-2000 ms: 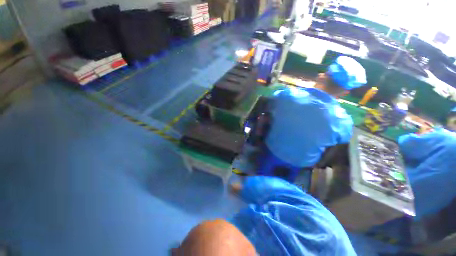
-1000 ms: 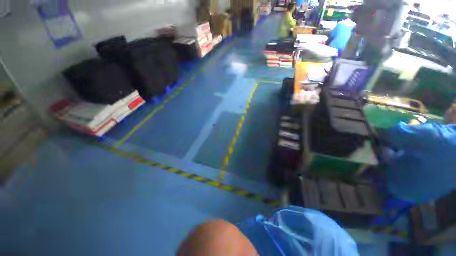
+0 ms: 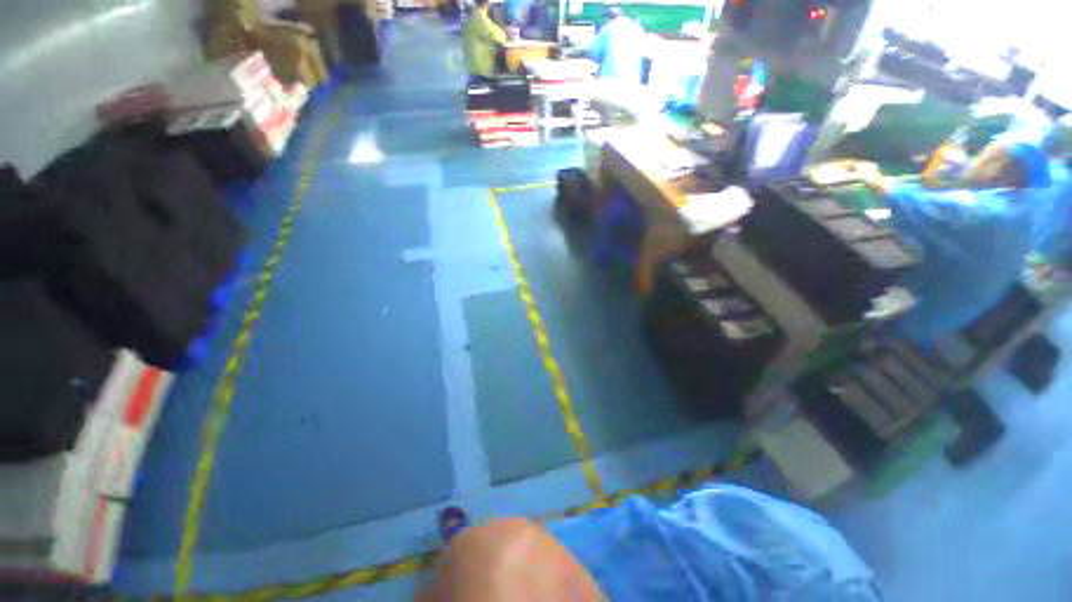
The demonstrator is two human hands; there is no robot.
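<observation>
Neither of my hands is in view. A blue smock part (image 3: 717, 547) of my own clothing fills the bottom edge right of centre. A rounded skin-coloured shape (image 3: 511, 570) is cut off by the bottom edge; I cannot tell what it is, and it shows no fingers. A small dark shape (image 3: 453, 523), perhaps a shoe tip, is beside it. The blue floor (image 3: 364, 341) with yellow lines lies in front of me. No tool or board is visible in a hand.
Dark stacks (image 3: 129, 235) and red-and-white cartons (image 3: 118, 435) line the left wall. Black trays (image 3: 717, 335) stand by a bench (image 3: 647, 176) on the right. A person in a blue smock (image 3: 958, 235) is at the far right. Another person in yellow-green (image 3: 482, 41) is farther along the aisle.
The view has swung toward the aisle, and the trays and cartons appear nearer. A hand-like shape at the blue sleeve's end, seen in the oldest frame, is gone.
</observation>
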